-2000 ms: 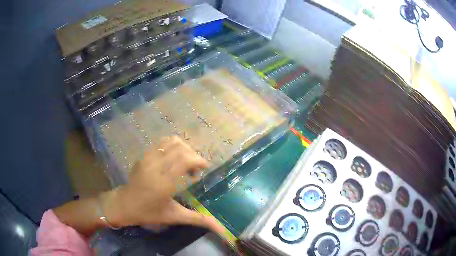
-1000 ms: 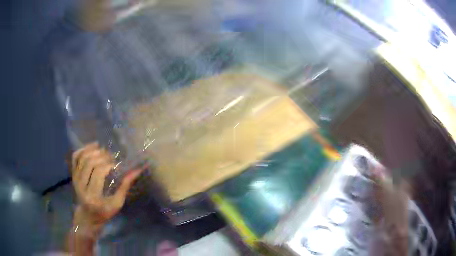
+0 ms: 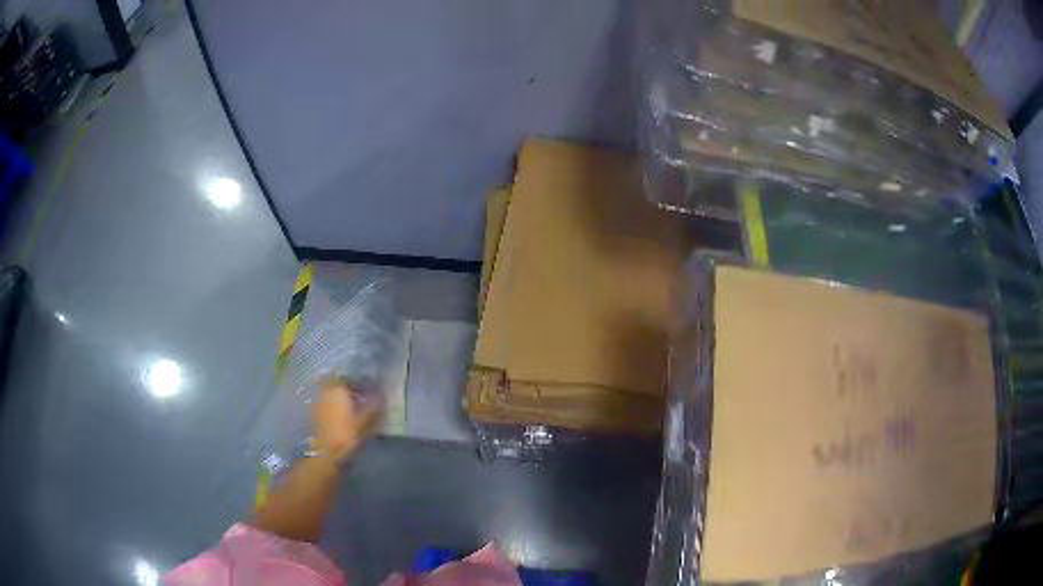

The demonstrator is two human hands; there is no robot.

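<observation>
My left hand [image 3: 340, 418] is low at the left, over the floor beside the bench, at the near edge of a crinkled clear plastic tray or film [image 3: 337, 326]. The fingers are blurred, and whether they grip the plastic cannot be told. My right hand is not in view; only part of a pink sleeve [image 3: 475, 569] shows at the bottom edge. A brown cardboard sheet [image 3: 852, 424] with faint dark marks lies at the right, with clear plastic tray edges around it.
Brown flat cartons [image 3: 578, 286] stand at the centre by a grey partition [image 3: 423, 115]. Loaded clear trays [image 3: 801, 120] are stacked at the upper right, cardboard on top. Yellow-black tape [image 3: 295, 321] marks the shiny floor [image 3: 149, 298]. Something blue lies at the bottom edge.
The view has swung left and down to the floor. The clear plastic that my left hand had at the bench is no longer over the cardboard sheet. The white-faced tray has left the view.
</observation>
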